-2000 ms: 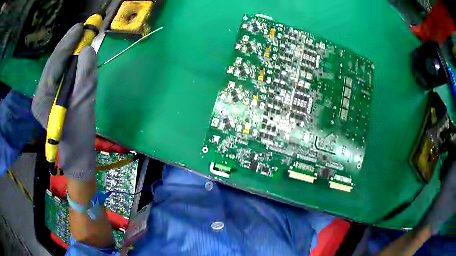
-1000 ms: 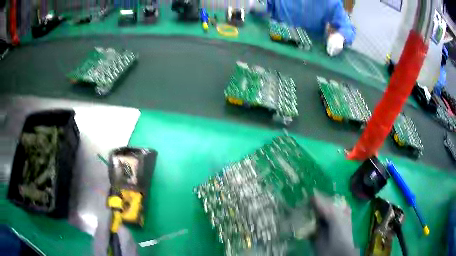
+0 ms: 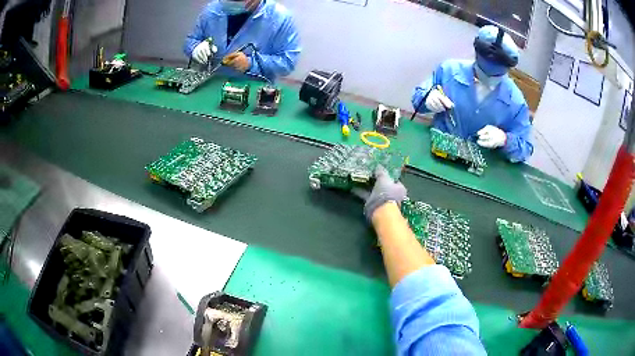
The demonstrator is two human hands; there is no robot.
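My right hand [image 3: 385,195], in a grey glove, reaches forward over the dark conveyor. It holds a green circuit board [image 3: 353,164] by its near right edge. The board is at or just above the belt; I cannot tell if it touches. Its small parts are slightly blurred. Another populated board [image 3: 437,235] lies on the belt just right of my forearm, partly hidden by it. My left hand is out of the picture.
More boards lie on the conveyor [image 3: 278,229], at left [image 3: 202,170] and right [image 3: 527,249]. A black parts bin [image 3: 132,278] and iron stand [image 3: 228,323] stand near left. A red tube [image 3: 588,243] slants at right. Two people in blue smocks work across the belt.
The view has risen from the bench to the conveyor. My right hand has moved from the near bench mat out over the belt with a board. My left hand and the yellow iron have left view.
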